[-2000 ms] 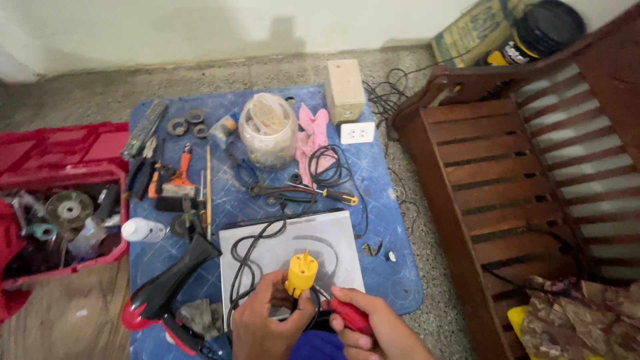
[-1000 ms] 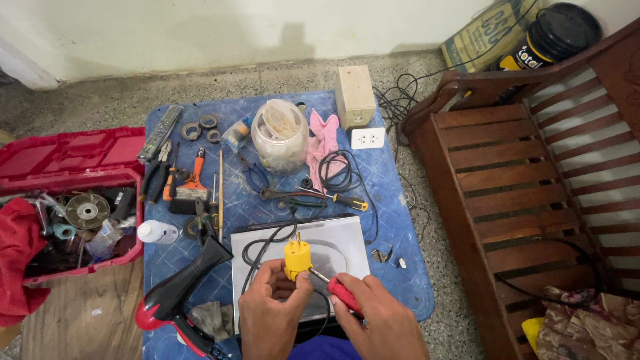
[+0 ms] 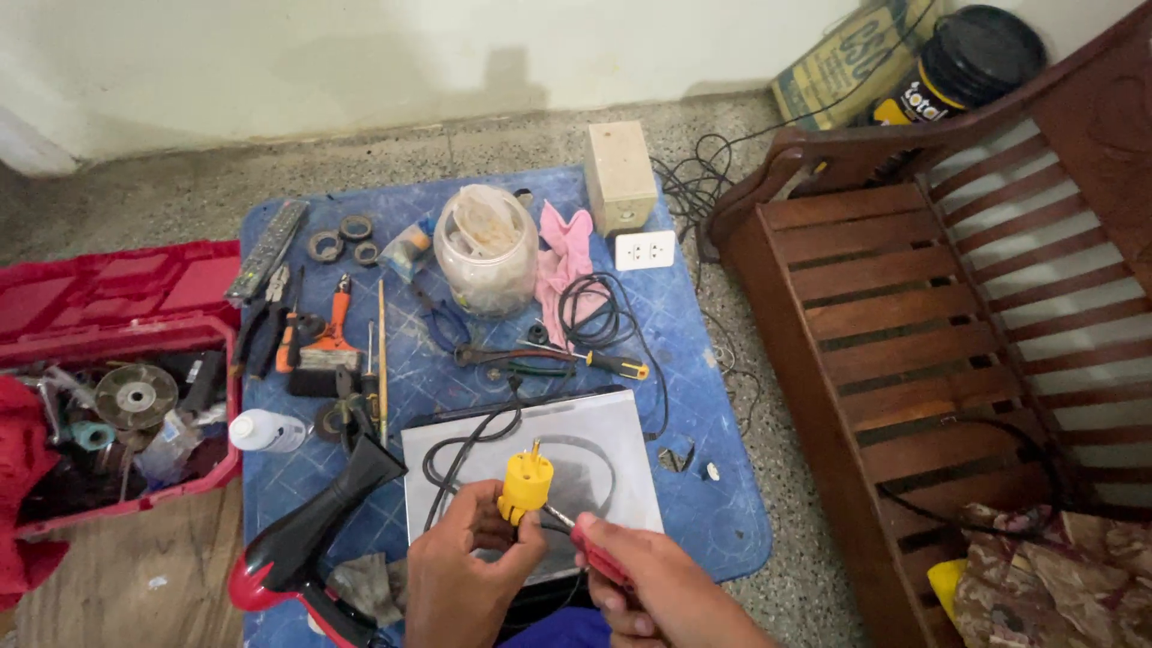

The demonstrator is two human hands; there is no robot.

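My left hand (image 3: 477, 558) grips a yellow electrical plug (image 3: 526, 481) by its lower part, prongs pointing up. My right hand (image 3: 652, 576) is closed around the red handle of a screwdriver (image 3: 605, 555); its metal shaft reaches the lower right side of the plug, where the exact contact of the tip cannot be made out. Both hands are above a grey metal-topped appliance (image 3: 621, 450) with a black cord (image 3: 441, 463) lying over it. A black and red hair dryer (image 3: 315, 531) rests left of my left hand.
The blue table (image 3: 720, 522) also bears a plastic jar (image 3: 486, 261), a pink cloth (image 3: 565, 261), a white outlet (image 3: 644, 250), a wooden block (image 3: 621, 175), a paintbrush (image 3: 333, 346) and several pliers. A red toolbox (image 3: 117, 333) stands left, a wooden bench (image 3: 900, 342) right.
The plug and both hands have shifted slightly against the appliance top. The screwdriver's shaft, hidden two seconds ago, shows beside the plug. Both hands keep their holds.
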